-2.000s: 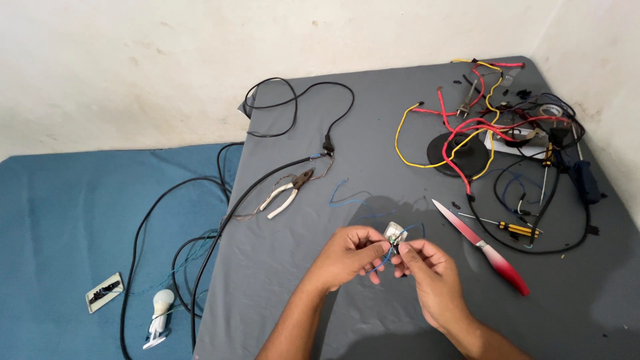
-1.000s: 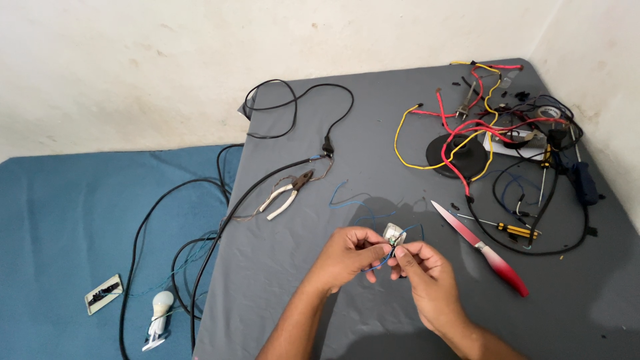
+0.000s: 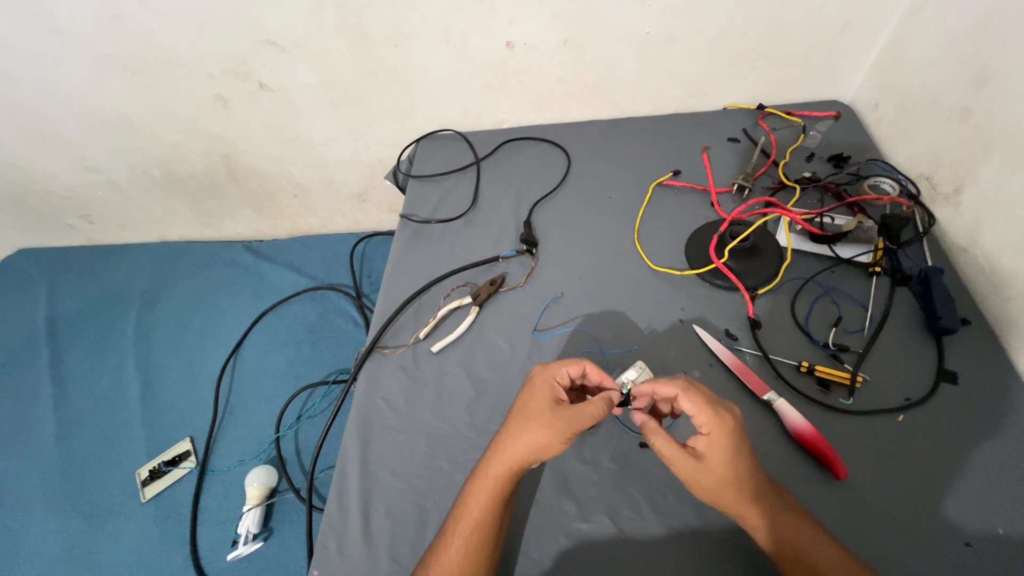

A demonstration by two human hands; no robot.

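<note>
Between my hands is a small pale electrical fitting [image 3: 636,374] with a dark part and blue wire about it. My left hand [image 3: 564,412] pinches the dark part between thumb and fingertips. My right hand [image 3: 696,440] is at the fitting's right side, its fingers curled and thumb apart from them; whether it grips anything there is hidden. A thin blue wire [image 3: 560,330] lies on the grey cloth beyond my left hand. To the right of my right hand lies a knife with a red and white handle [image 3: 808,436], its red blade pointing up and left.
Pliers with white handles [image 3: 452,324] and a black cable [image 3: 416,288] lie left. At right are tangled red and yellow wires [image 3: 744,208], a black disc [image 3: 732,256] and a yellow-handled screwdriver [image 3: 832,374]. A light bulb [image 3: 260,484] and a cream plate [image 3: 166,470] lie on blue cloth.
My right thumb has moved away from the fitting and its fingers have spread apart somewhat. My left hand still pinches at the fitting.
</note>
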